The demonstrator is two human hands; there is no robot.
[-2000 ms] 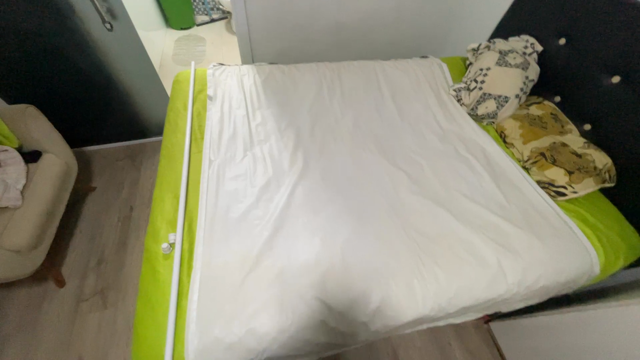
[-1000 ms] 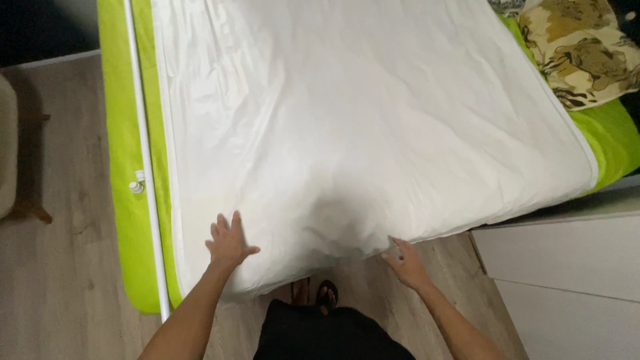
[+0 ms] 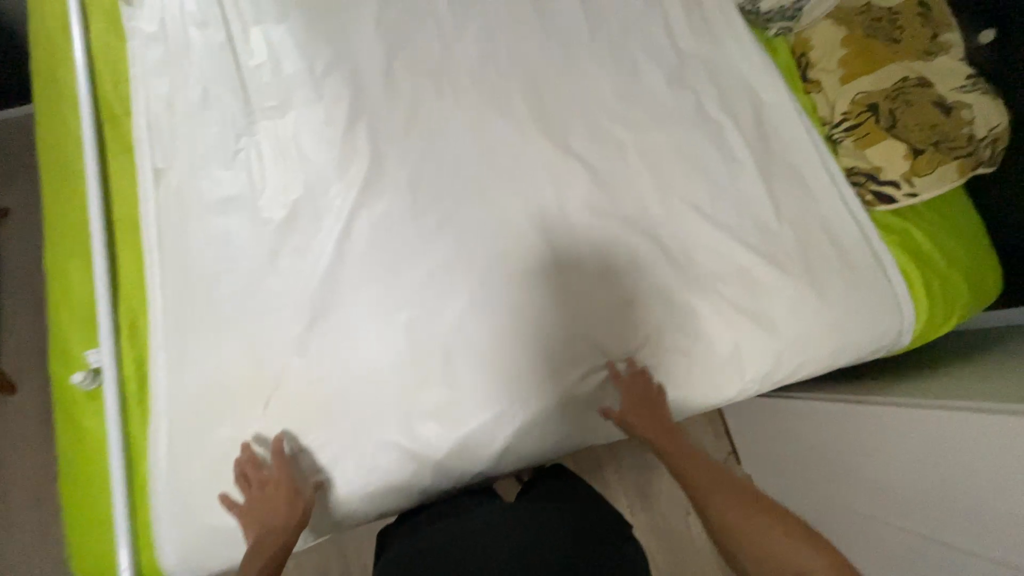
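A wide white cloth (image 3: 448, 240) with a stitched border lies wrinkled over a bed with a lime-green sheet (image 3: 952, 248). Near the cloth's lower left corner, my left hand (image 3: 270, 488) rests on it with fingers spread. My right hand (image 3: 638, 396) touches the cloth close to the bed's near edge, its fingers apart and slightly bent, with small creases at the fingertips. Neither hand grips the fabric. Along the left side of the bed, a long white rod (image 3: 98, 208) lies on the green sheet, beside a small white fitting (image 3: 88, 370).
Patterned pillows, one with brown and yellow print (image 3: 912, 104), lie at the upper right. A white cabinet or drawer front (image 3: 880, 472) stands at the lower right, close to the bed. Wood-look floor (image 3: 612, 488) shows below the bed's near edge.
Both hands, out of view two seconds ago, are on the cloth. Since one second ago my right hand has moved from the bed's edge farther onto the cloth. The view has moved closer.
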